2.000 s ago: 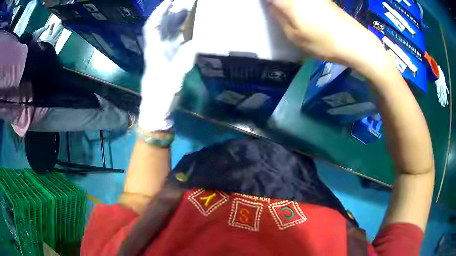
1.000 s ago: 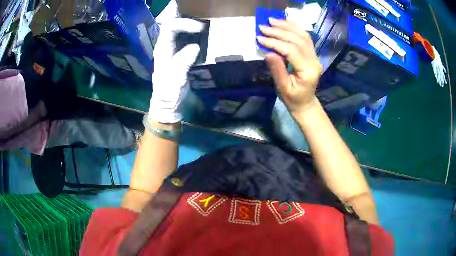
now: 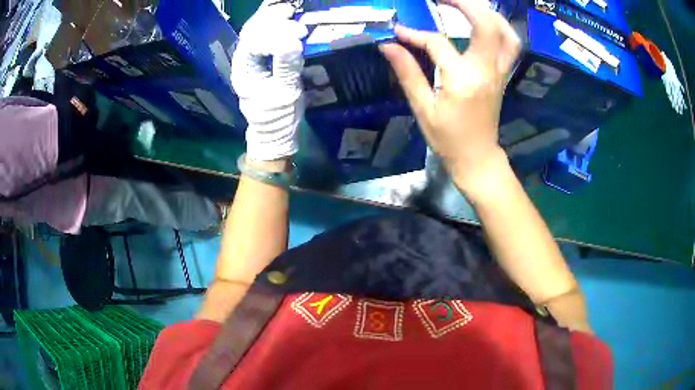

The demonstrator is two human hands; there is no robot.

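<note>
The retail box (image 3: 358, 99) stands in front of me at the top centre, its blue lid (image 3: 362, 17) lying over the top, with a white machine pictured on it. My left hand (image 3: 268, 84), in a white knitted glove, is at the box's left top corner with its fingers bent. Whether it grips the box is hard to tell. My bare right hand (image 3: 461, 95) is at the box's right front top edge, thumb and index finger close together near the lid edge. Anything tiny between those fingertips cannot be made out.
Open boxes (image 3: 179, 65) with clear plastic stand at left. Closed blue boxes (image 3: 579, 57) stand at right, near a blue tape dispenser (image 3: 570, 164). An orange object (image 3: 648, 52) and spare white glove (image 3: 673, 85) lie far right. A person (image 3: 46, 152) is at left; green crates (image 3: 84, 346) at lower left.
The box lid has come down over the white contents. My right hand has moved from the raised blue flap to the front lid edge. My left hand stays at the left corner.
</note>
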